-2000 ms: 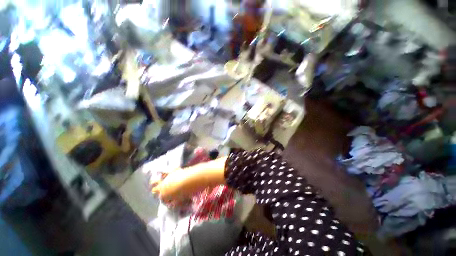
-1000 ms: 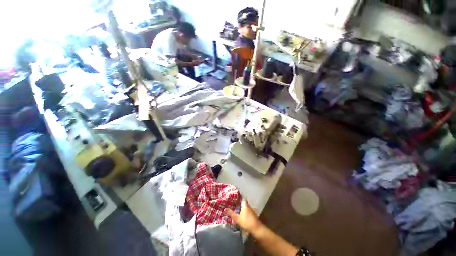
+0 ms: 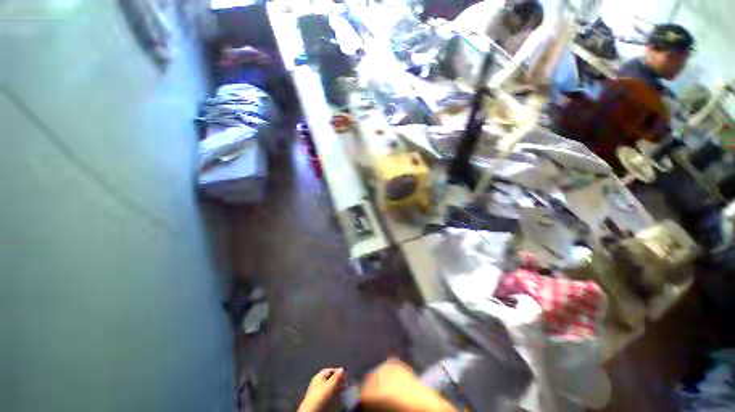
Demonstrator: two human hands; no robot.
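Note:
The red checked garment panel (image 3: pixel 556 299) lies bunched on the table, with pale grey-white cloth (image 3: pixel 475 269) beside it and hanging over the near edge. My left hand (image 3: pixel 324 388) is low at the bottom edge, blurred, away from the cloth. My right hand (image 3: pixel 399 388) is a blurred shape beside it, cut off by the bottom edge, left of the hanging cloth. Blur hides whether either hand holds anything.
A pale blue wall (image 3: pixel 97 209) fills the left. A pale bundle (image 3: pixel 234 149) is by the wall. A yellow machine with black handwheel (image 3: pixel 403 183) and a cream machine (image 3: pixel 657 253) stand on tables. Two people (image 3: pixel 669 52) are at the upper right. Small items lie on the dark floor (image 3: pixel 298 322).
The view has swung left, so the wall shows and the table sits further right. The hand that was at the checked cloth is away from it; two hands now show at the bottom.

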